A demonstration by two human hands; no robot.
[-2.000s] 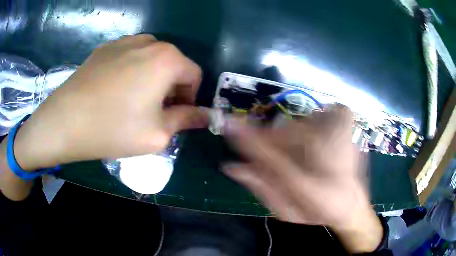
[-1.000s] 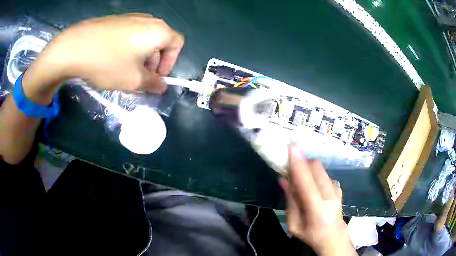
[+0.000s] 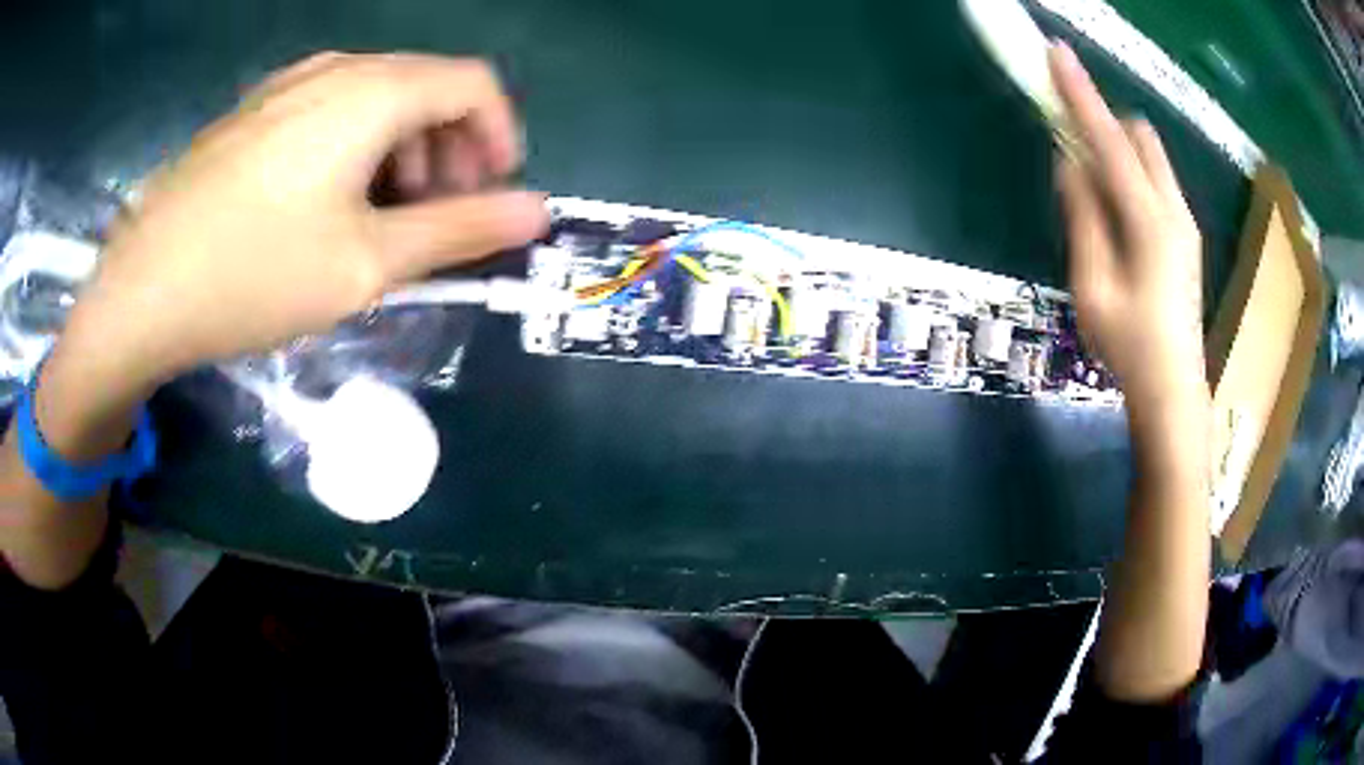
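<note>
The long white power strip housing (image 3: 733,363) lies open side up across the middle, with metal contacts and white blocks along it. Blue (image 3: 736,229), orange-brown and yellow wires arch over its left part. The white power cord (image 3: 449,293) enters its left end. My left hand (image 3: 344,209) is over the cord, thumb and fingers apart, a fingertip at the housing's left corner. My right hand (image 3: 1129,247) is at the upper right, fingers extended, against the pale hammer handle (image 3: 1014,53); its grip is unclear. The hammer head is out of view.
The white rounded plug (image 3: 374,448) lies at the lower left beside a crinkled clear plastic bag (image 3: 277,392). A brown cardboard tray (image 3: 1260,351) stands at the right. A white strip (image 3: 1152,75) borders a brighter green surface at the upper right. The table's curved edge is near me.
My right hand has moved from below the housing to the upper right with the hammer. The wires now show more fully. My left fingers have opened off the cord and moved nearer the housing.
</note>
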